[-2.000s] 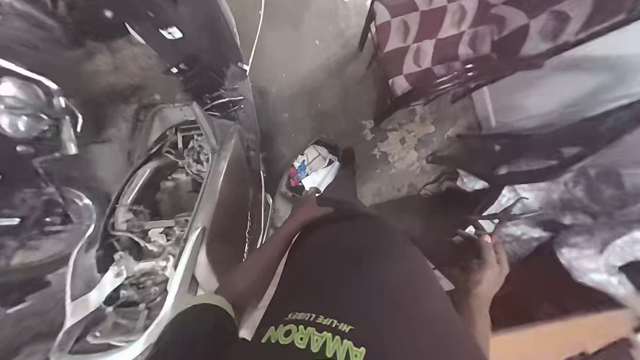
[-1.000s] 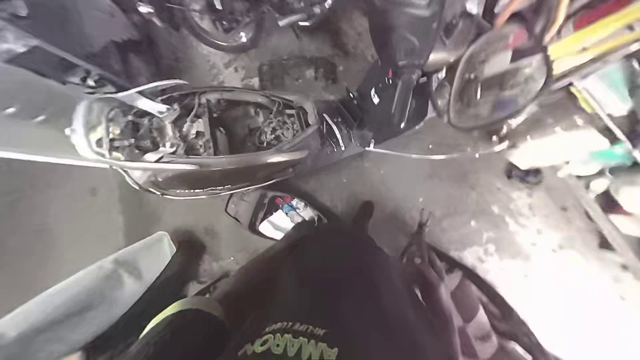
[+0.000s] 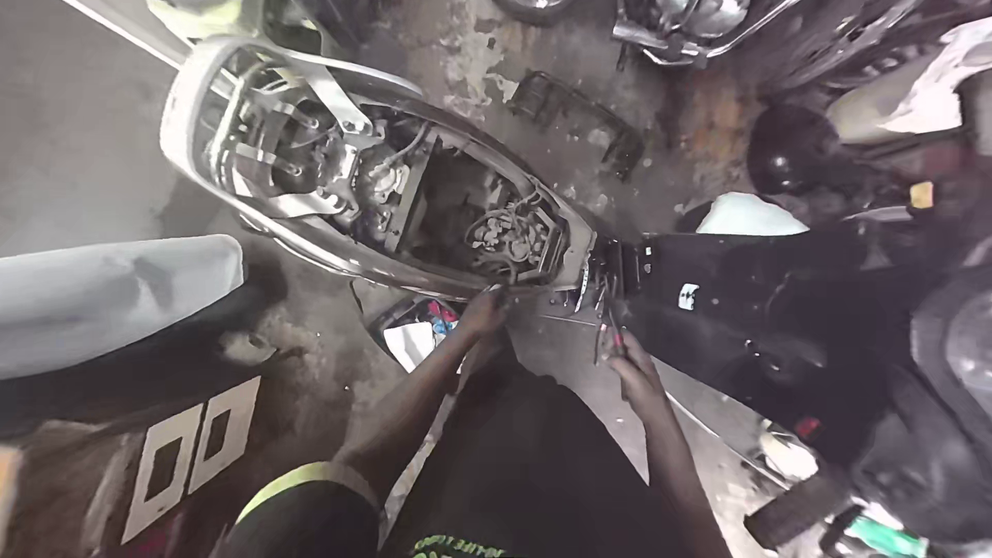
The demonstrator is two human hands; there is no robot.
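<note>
In the head view a scooter body (image 3: 372,263) lies across the middle with its seat off, its frame, wiring and engine parts exposed. My left hand (image 3: 486,311) rests at the near edge of its side panel; whether the fingers grip it cannot be told. My right hand (image 3: 634,370) is closed on the handles of pliers (image 3: 612,318) with red on the grips. Their jaws point toward the gap between the rear body and the dark floorboard (image 3: 697,271). An open tray (image 3: 376,318) with a white item (image 3: 411,345) and red and blue things is beneath my left forearm.
A grey-covered seat or bench (image 3: 116,298) stands at the left. A dark metal rack (image 3: 577,116) lies on the floor beyond the scooter. Other motorcycles (image 3: 690,23) stand at the top right. A green item (image 3: 887,536) and a dark block (image 3: 798,508) are at the lower right.
The view has swung round strongly to the scooter. Two seconds ago my right hand held the pliers off to the right; now it holds them beside the scooter, with my left hand at the side panel.
</note>
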